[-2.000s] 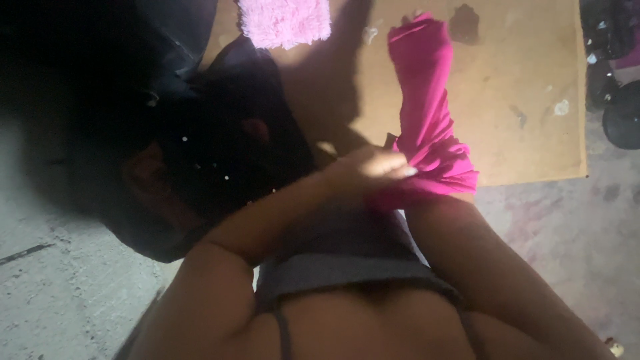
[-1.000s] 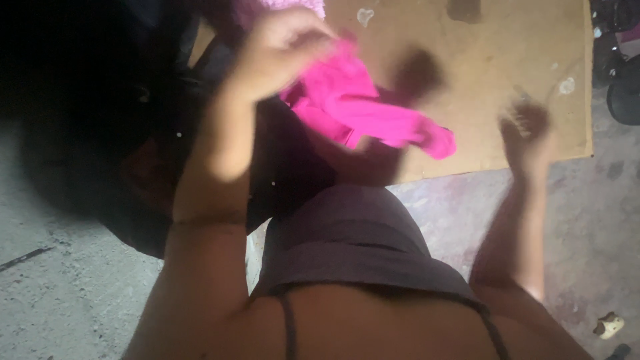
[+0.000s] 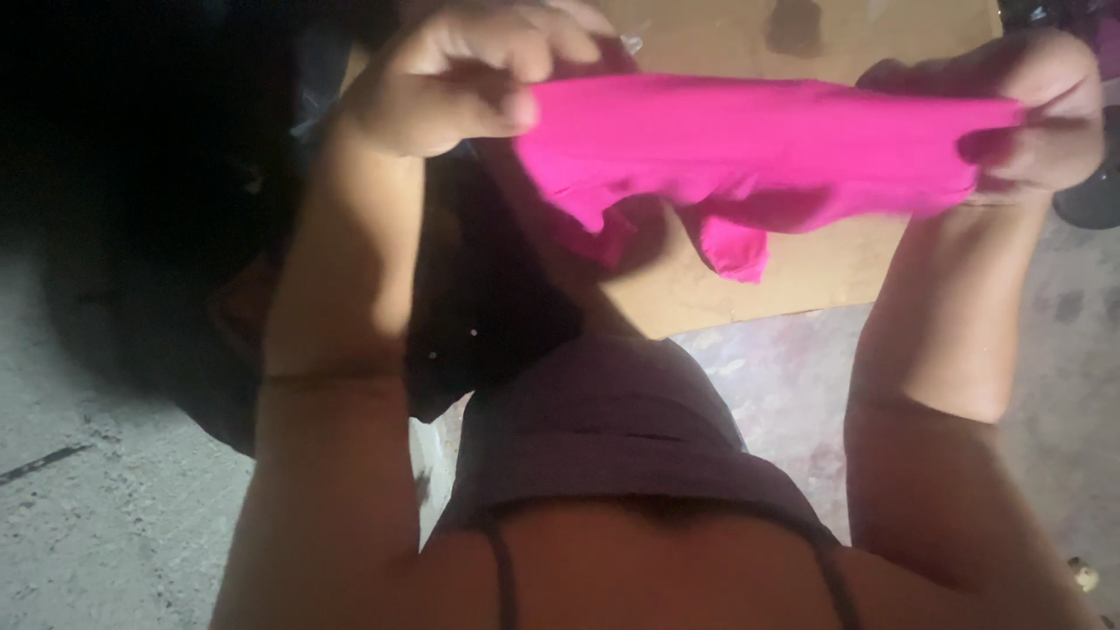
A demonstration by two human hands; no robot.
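Note:
A bright pink piece of fabric (image 3: pixel 744 140) is stretched roughly level between my two hands, above a flat tan board or table surface. Its left end is pinched between the thumb and fingers of my left hand (image 3: pixel 490 79). My right hand (image 3: pixel 1032 114) grips the other end near the right edge of the view. The fabric's lower edge hangs in loose folds, with a small flap (image 3: pixel 735 249) dangling near the middle. Some fingertips of my right hand are hidden behind or in the cloth.
The tan surface (image 3: pixel 787 280) lies under the fabric, with a dark stain near its top. A large dark mass, too dim to name, fills the left side. Rough grey floor (image 3: pixel 105 525) shows at the lower left. A dark round object (image 3: pixel 1094 197) is at the right edge.
My right hand, apart from the fabric one second ago, now holds its right end. The fabric has gone from bunched to stretched. The pink fluffy piece seen earlier at the top is out of sight.

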